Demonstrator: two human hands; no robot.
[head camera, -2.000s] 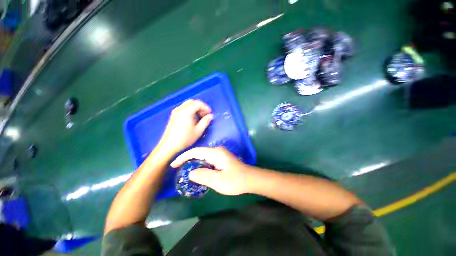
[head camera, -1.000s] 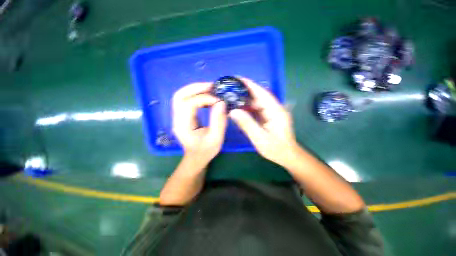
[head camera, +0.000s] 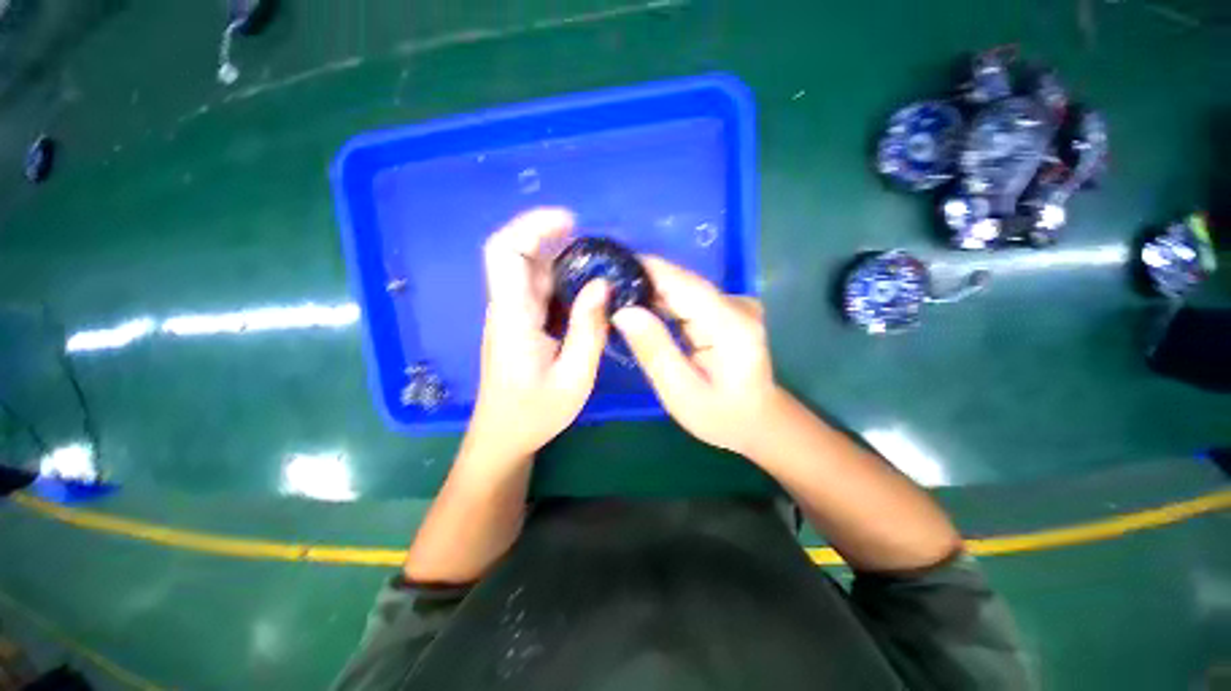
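A round motor stator (head camera: 594, 265), dark with a bluish glint, is held over the blue parts tray (head camera: 540, 119). My left hand (head camera: 535, 338) grips its left side, the thumb on its near face. My right hand (head camera: 709, 351) holds its right side, fingers partly hidden behind it. The stator's far side and lower part are covered by my fingers. A few thin rings, one at the tray's upper middle (head camera: 529, 180) and one at its right (head camera: 706, 234), lie singly. A clump of rings (head camera: 424, 389) lies in the tray's lower left corner.
A single stator (head camera: 887, 292) with a lead wire lies right of the tray. Behind it is a heap of stacked units (head camera: 1010, 149). At far right are a unit with a yellow-green tag (head camera: 1174, 259) and a black housing (head camera: 1195, 347). Small dark parts lie at upper left.
The right hand has come off the tray's lower edge, and both hands now hold the stator over the tray. The view has shifted. Since a second ago the stator has moved slightly nearer and tilted.
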